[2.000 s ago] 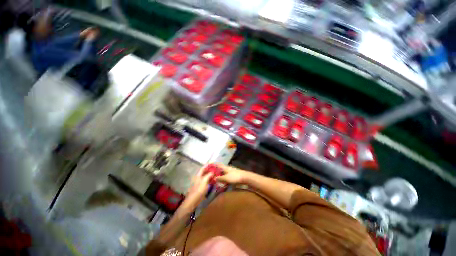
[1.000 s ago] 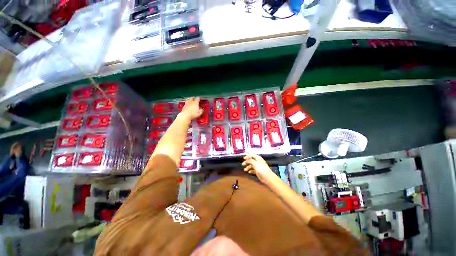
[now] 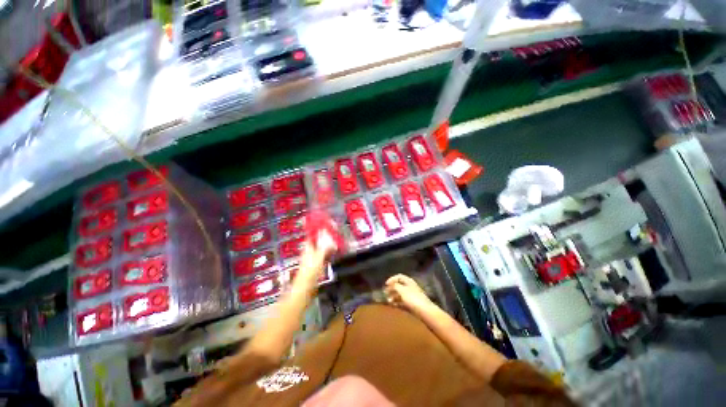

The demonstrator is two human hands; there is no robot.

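My left hand (image 3: 318, 245) is blurred and holds a red housing (image 3: 324, 226) over the near left edge of the right-hand clear blister tray (image 3: 414, 225). That tray holds two rows of red housings. The pocket above my hand looks paler than its neighbours. My right hand (image 3: 404, 291) is in front of my body, below the tray edge, with its fingers curled. No object shows in it, but its inner side is hidden.
A clear tray (image 3: 239, 298) of red housings lies left of it, and a tall tray stack (image 3: 191, 274) further left. A white machine (image 3: 509, 258) with red housings in fixtures is at right, below a white fan (image 3: 532, 187). A red-orange tag (image 3: 463, 168) hangs by the metal post.
The view has swung from the left machine to the trays. My left hand reached into the right-hand tray, then came back towards me with a red housing. My right hand stays near my body.
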